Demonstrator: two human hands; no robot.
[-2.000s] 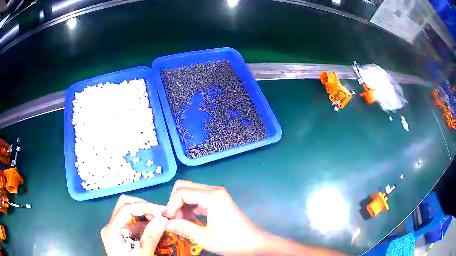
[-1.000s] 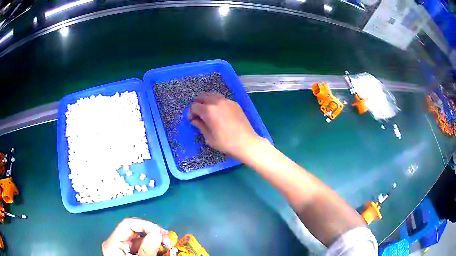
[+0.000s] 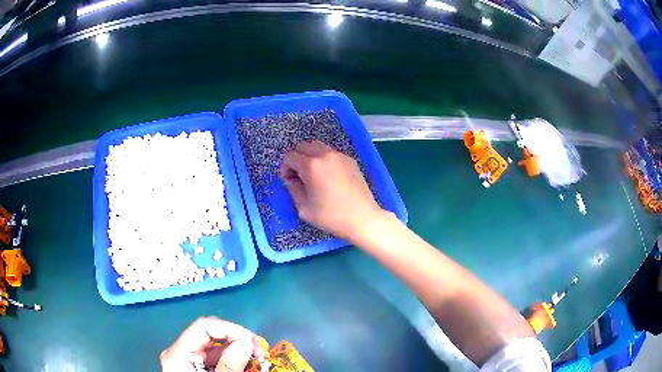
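My right hand (image 3: 330, 187) is over the blue parts tray with small dark parts (image 3: 272, 131), fingers curled together low among the parts; whether it pinches one is hidden. My left hand (image 3: 210, 347) is at the bottom edge, partly cut off, holding an orange connector housing (image 3: 289, 359), which is also cut off by the frame. The blue parts tray with white parts (image 3: 102, 218) lies directly left of the dark-parts tray. Small white plastic pieces (image 3: 163, 203) cover most of its floor, with blue showing at its lower right.
Orange housings with wire leads (image 3: 14, 267) lie at the far left edge. Another housing (image 3: 488, 160) lies beside a clear plastic bag (image 3: 557, 152) at right. One more (image 3: 541, 317) is near my right forearm. A metal rail (image 3: 428, 128) crosses behind the trays. A blue bin (image 3: 606, 341) is at lower right.
My right hand has gone from beside my left hand, above the housing, to the dark-parts tray and stays there. My left hand still holds the housing. The view has shifted slightly.
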